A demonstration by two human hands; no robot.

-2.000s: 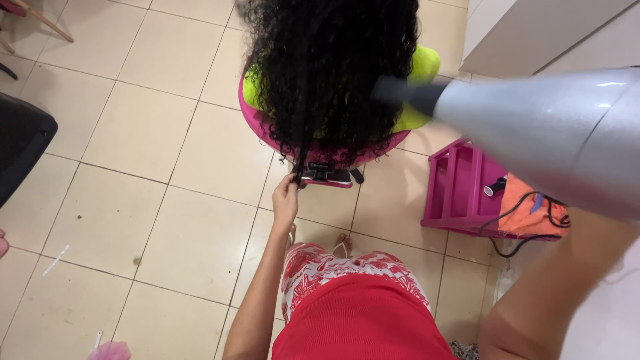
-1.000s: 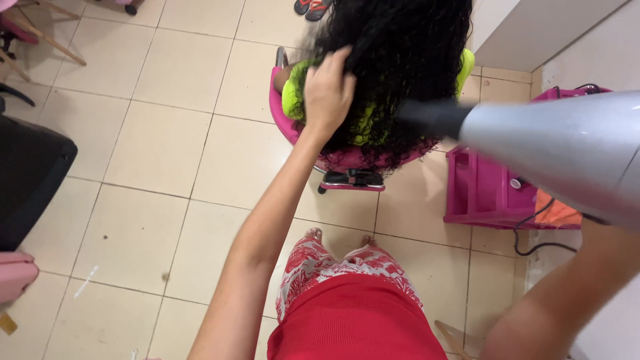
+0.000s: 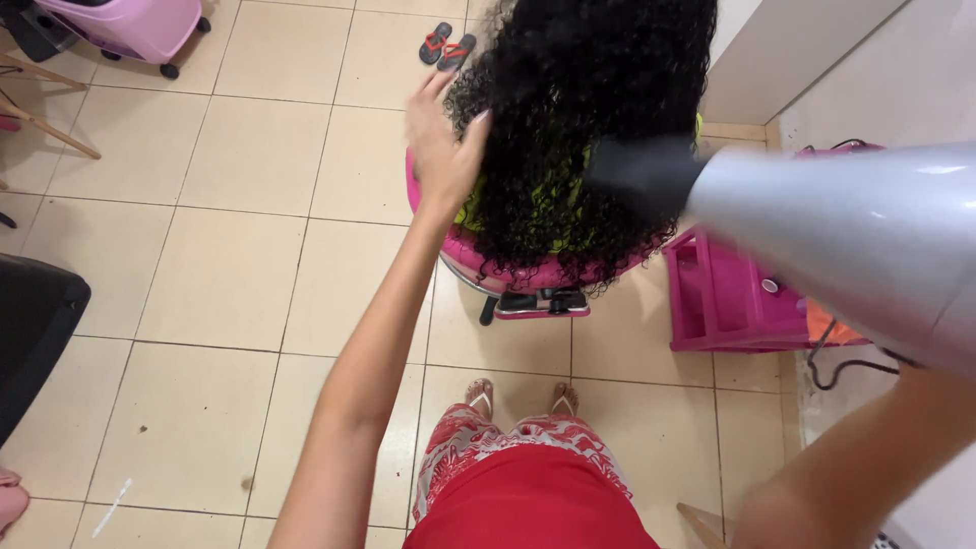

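A person with long, dark curly hair [image 3: 579,114] sits in a pink salon chair [image 3: 526,271], back turned to me, with lime-green clothing showing through the curls. My left hand [image 3: 446,145] is at the left side of the hair, fingers spread and slightly blurred, with no strand plainly held. From the right, a silver hair dryer [image 3: 854,221] with a black nozzle [image 3: 648,175] points left at the hair. My right forearm [image 3: 869,457] rises to the dryer, whose body hides my right hand, so its grip cannot be seen.
A magenta trolley [image 3: 705,290] with an orange cloth [image 3: 831,324] and a black cable [image 3: 839,370] stands by the right wall. Flip-flops [image 3: 446,47] lie on the tiled floor beyond the chair. A lilac wheeled cart [image 3: 145,30] is at upper left, a black seat [image 3: 34,335] at left.
Two seconds ago my left hand held a strand below the hair; one second ago it was on the hair's left part. Now it is at the left edge, fingers apart. The dryer remains at the right.
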